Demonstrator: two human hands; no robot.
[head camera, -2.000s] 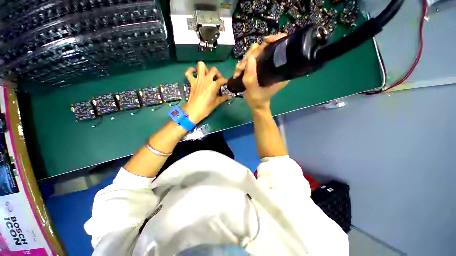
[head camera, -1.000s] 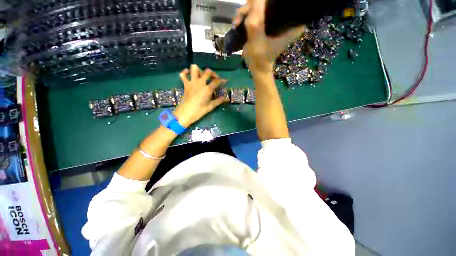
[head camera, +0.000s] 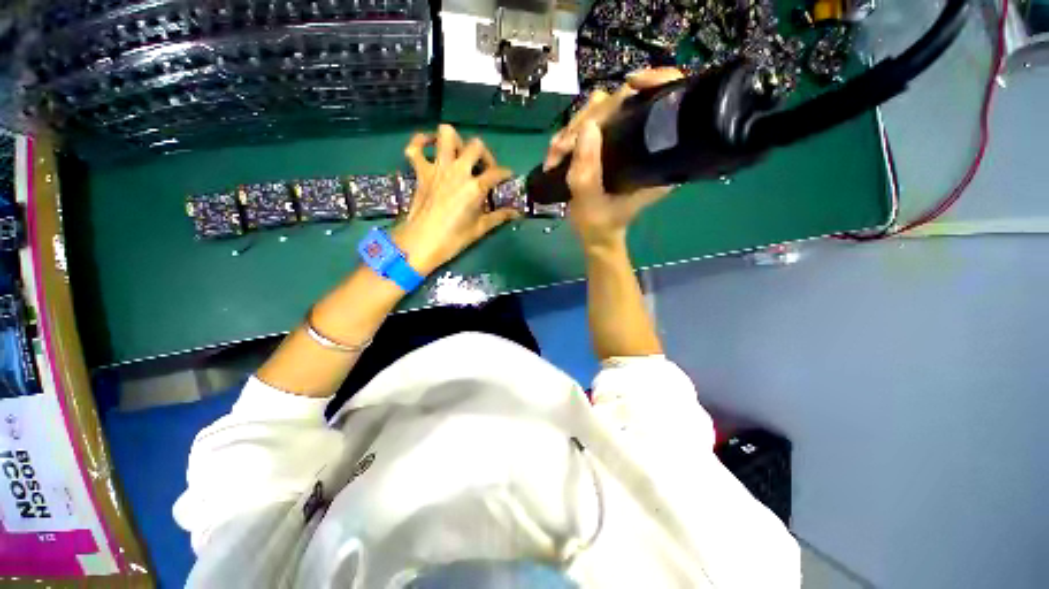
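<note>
A row of small square circuit boards (head camera: 267, 204) lies on the green mat. My left hand (head camera: 452, 196) is over the row, thumb and a fingertip at a board (head camera: 507, 196) near the row's right end. My right hand (head camera: 600, 173) is closed around the thick black electric screwdriver (head camera: 656, 132). The screwdriver lies nearly level, its narrow end pointing left at the boards beside my left fingertips. Its tip is too small to tell, so contact cannot be told.
A pale screw feeder (head camera: 506, 69) stands behind the row. Clear plastic trays (head camera: 230, 69) are stacked at back left. More boards (head camera: 679, 35) are heaped at back right. A small white pile (head camera: 460, 289) lies at the bench edge. Printed cardboard (head camera: 40, 460) is at left.
My right hand has brought the screwdriver from the feeder back to the row beside my left hand. My left hand stays at the boards. The view has shifted slightly.
</note>
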